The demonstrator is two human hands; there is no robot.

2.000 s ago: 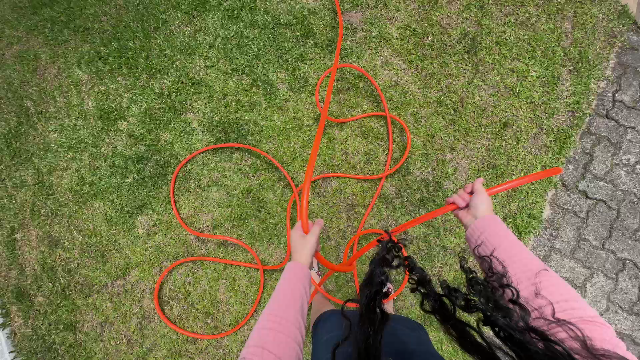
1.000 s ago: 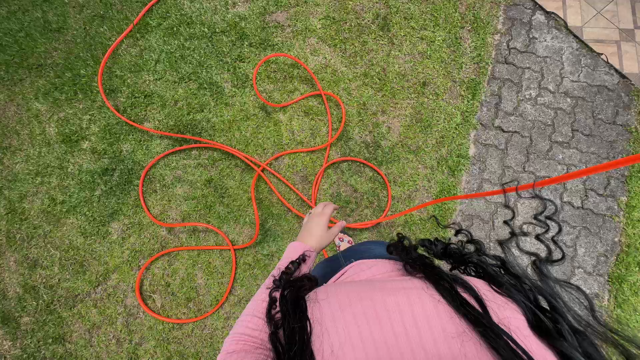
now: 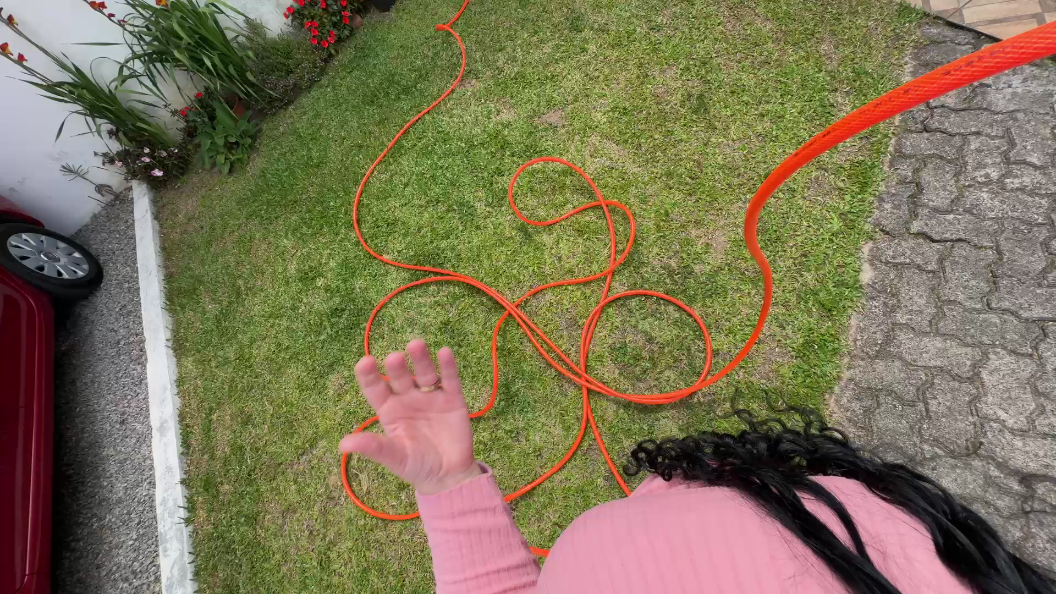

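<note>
An orange garden hose (image 3: pixel 709 338) lies on the grass in several loose, crossing loops. One stretch of it rises from the loops and runs out of the frame at the upper right, large and near the camera. Above the lower left loops is my left hand (image 3: pixel 417 421), palm up to the view, fingers apart, holding nothing; a ring is on one finger. My right hand is outside the view. The hose's other stretch winds away across the lawn to the top edge.
Grey interlocking pavers (image 3: pixel 957 289) border the lawn (image 3: pixel 272 330) on the right, with tiles (image 3: pixel 990 12) beyond. At the left are a white kerb (image 3: pixel 157 396), gravel (image 3: pixel 103 371) and a red car (image 3: pixel 25 396). Flowering plants (image 3: pixel 190 66) stand by a white wall (image 3: pixel 49 107).
My left hand, on the hose two seconds ago, is now raised off it with spread fingers. My right hand, on the hose then, has gone out of view. The hose's right stretch now curves upward.
</note>
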